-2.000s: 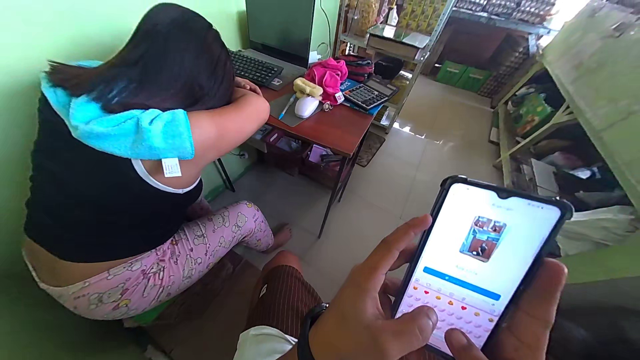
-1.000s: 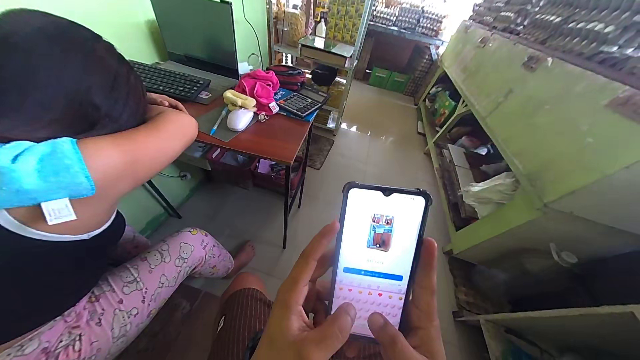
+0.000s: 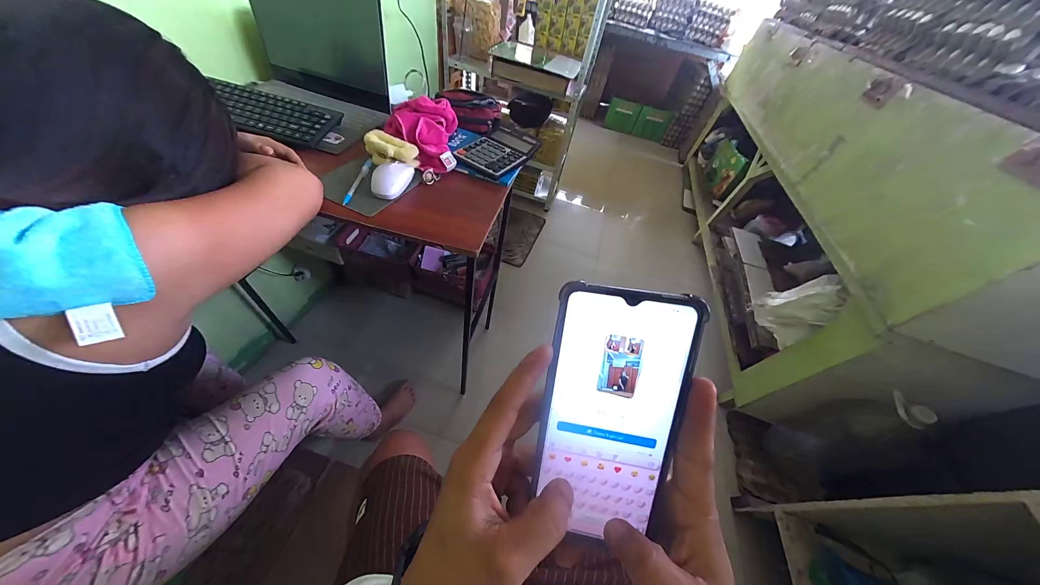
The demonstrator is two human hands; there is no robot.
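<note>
A smartphone (image 3: 613,390) in a dark case is held upright between both my hands, its lit screen facing me with a picture, a blue bar and a keyboard. My left hand (image 3: 496,504) grips its left side, the thumb over the lower left of the screen. Around the right edge curl the fingers of my right hand (image 3: 691,504), with that thumb at the lower screen. Whether either thumb touches the glass, I cannot tell.
At the left a seated person (image 3: 89,422) leans on a wooden desk (image 3: 439,215). On it are a laptop (image 3: 325,49), a keyboard (image 3: 276,110), a white mouse (image 3: 392,180) and a calculator (image 3: 493,154). A green cabinet (image 3: 910,195) stands right, shelving (image 3: 536,65) behind.
The view has swung to the right since the earliest frame. The phone, tilted there, now stands straighter, still in both my hands. The seated person keeps leaning on the desk.
</note>
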